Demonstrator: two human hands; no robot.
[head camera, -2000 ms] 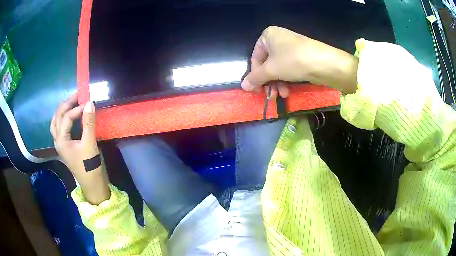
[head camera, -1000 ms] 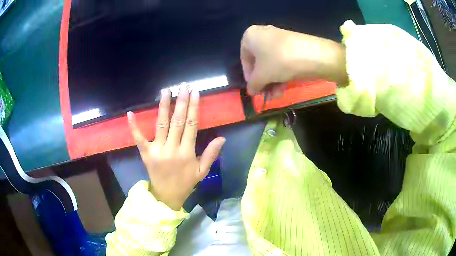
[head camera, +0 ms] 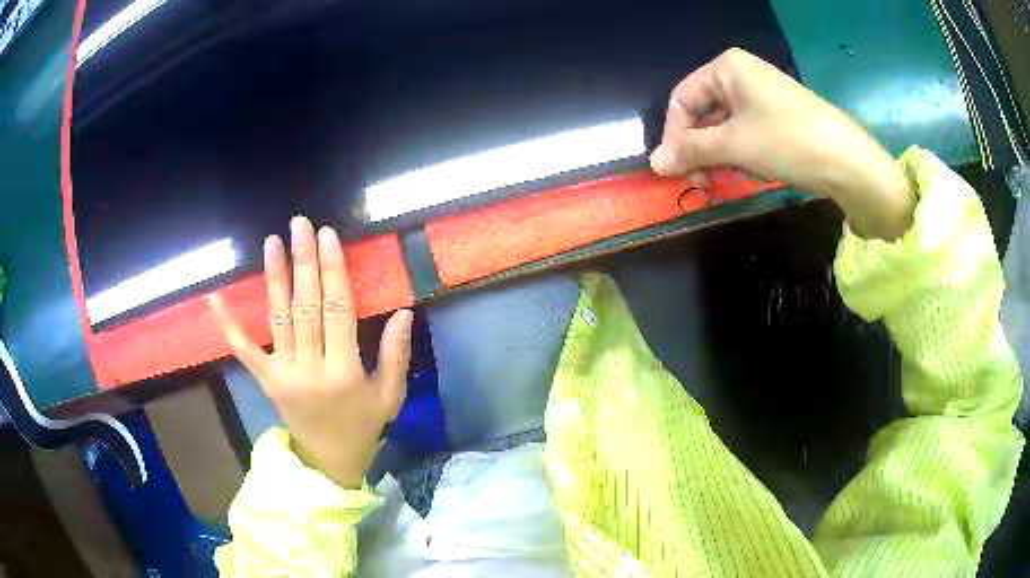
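The glossy black panel [head camera: 429, 85] lies on a red foam pad [head camera: 531, 231], with bright lamp reflections on its surface. My left hand [head camera: 322, 350] is spread, palm down, its fingertips at the panel's near edge on the left. My right hand [head camera: 751, 124] has thumb and fingers pinched together at the near edge, right of centre. A thin dark strip [head camera: 694, 201] hangs in a small loop just below those fingers; its pinched part is hidden. A short dark band [head camera: 421, 262] crosses the foam pad between my hands.
The green bench top [head camera: 875, 85] shows at both sides. Black strip stock with white edges [head camera: 974, 73] lies at the upper right; another white-edged strip [head camera: 85, 423] curls over the bench edge at the lower left. Below the bench are brown cardboard [head camera: 194, 452] and a dark shiny surface [head camera: 802, 339].
My right hand has moved right along the panel edge, away from the dark band. My left hand first left the panel's left corner and now lies flat at the edge. The view has shifted too.
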